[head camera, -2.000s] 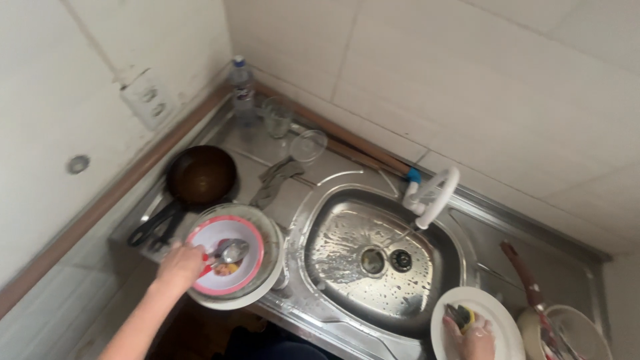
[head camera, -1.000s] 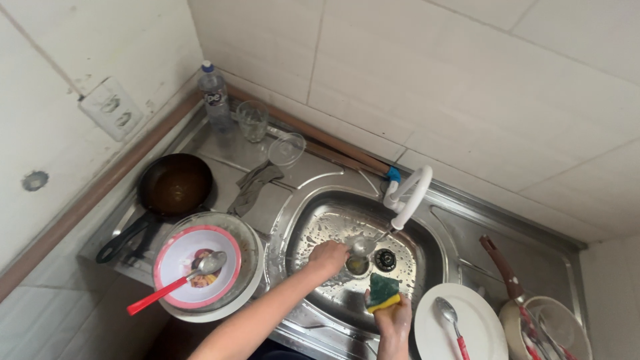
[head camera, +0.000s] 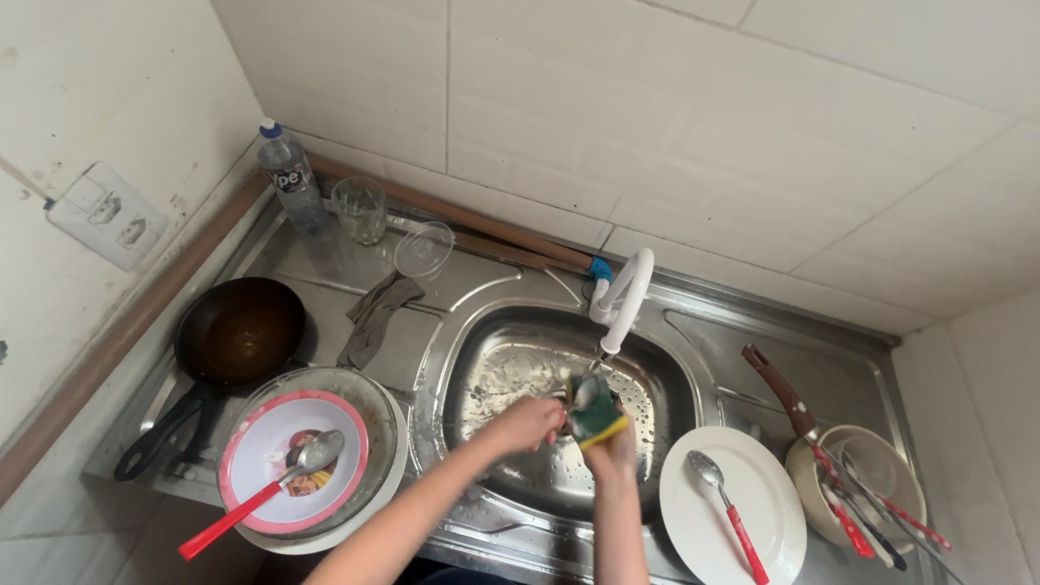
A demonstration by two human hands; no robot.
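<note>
Over the stainless steel sink [head camera: 508, 479], my left hand [head camera: 532, 424] is closed on a spoon [head camera: 585, 393], its bowl against the sponge under the faucet. My right hand [head camera: 611, 447] holds a green and yellow sponge [head camera: 597, 414] just beside it. The white faucet [head camera: 630, 301] curves above both hands. To the left, a red-handled spoon [head camera: 321, 452] lies in a pink-rimmed bowl [head camera: 355, 439], stacked in a glass dish [head camera: 382, 431] on a plate. On the right, another red-handled spoon [head camera: 735, 520] rests on a white plate [head camera: 691, 487].
A frying pan [head camera: 244, 333], a grey cloth [head camera: 375, 317], a detergent bottle [head camera: 292, 179], a drinking glass [head camera: 360, 213] and a clear plastic container [head camera: 424, 250] stand on the left drainboard. At far right, a brown-handled pot [head camera: 804, 487] holds utensils.
Two seconds ago my left hand was at the pink-rimmed bowl and my right at the white plate; both are now over the sink. Since one second ago, the spoon and sponge have come together.
</note>
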